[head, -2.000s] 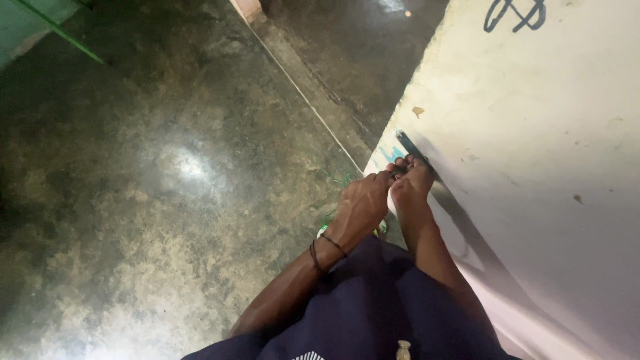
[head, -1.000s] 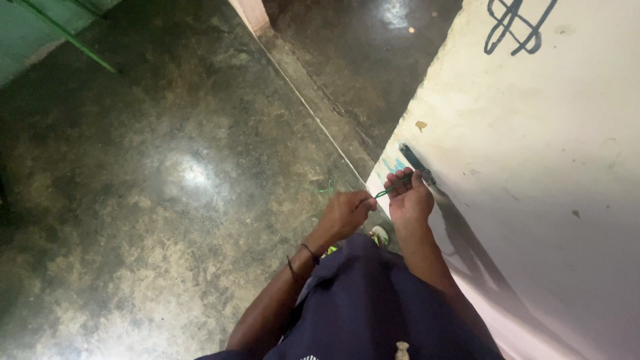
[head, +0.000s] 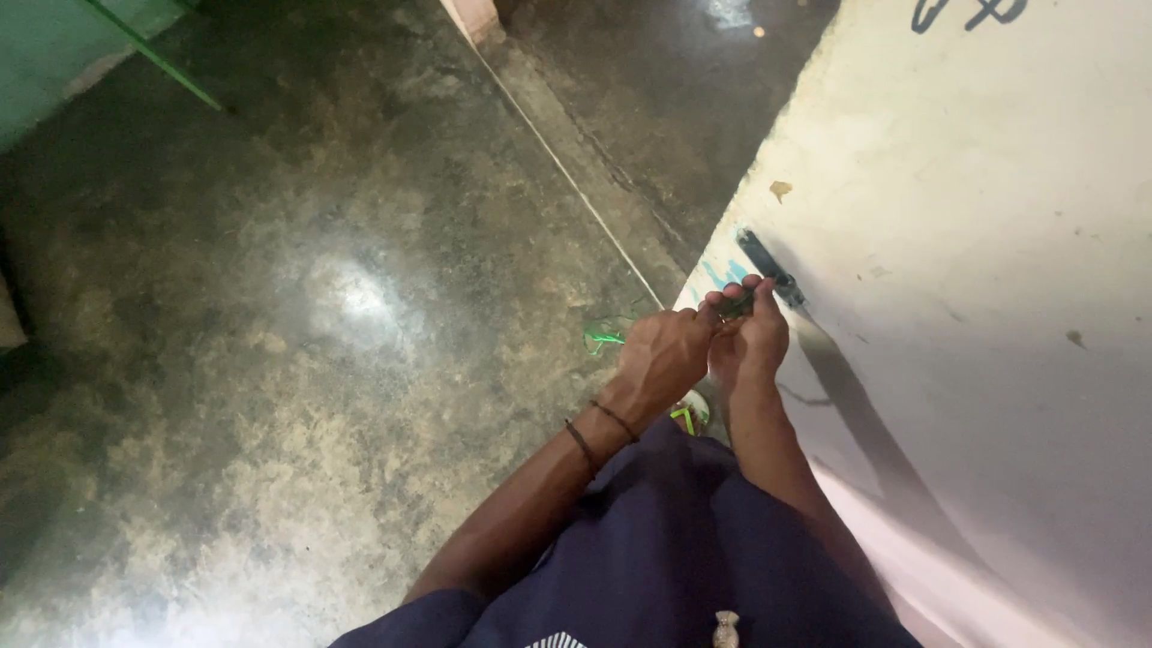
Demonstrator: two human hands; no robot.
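My left hand (head: 664, 349), with two dark bands at its wrist, is closed around part of a thin green cord or wire (head: 605, 337), whose loose loops stick out to the left. My right hand (head: 750, 331) is beside it, palm up, fingers curled around a small dark object (head: 733, 304) that I cannot name. The fingertips of both hands meet. Just beyond the right hand, a dark metal bar (head: 765, 261) is fixed to the pale wall.
The pale wall (head: 972, 225) with black marks rises close on the right. A low ledge (head: 585, 162) crosses the concrete floor (head: 297, 360). A green rod (head: 153, 56) is at the upper left. A sandaled foot (head: 691, 416) shows below my hands.
My hands were slightly apart one second ago with green cord between them; now they are together. The left hand has moved up toward the right one.
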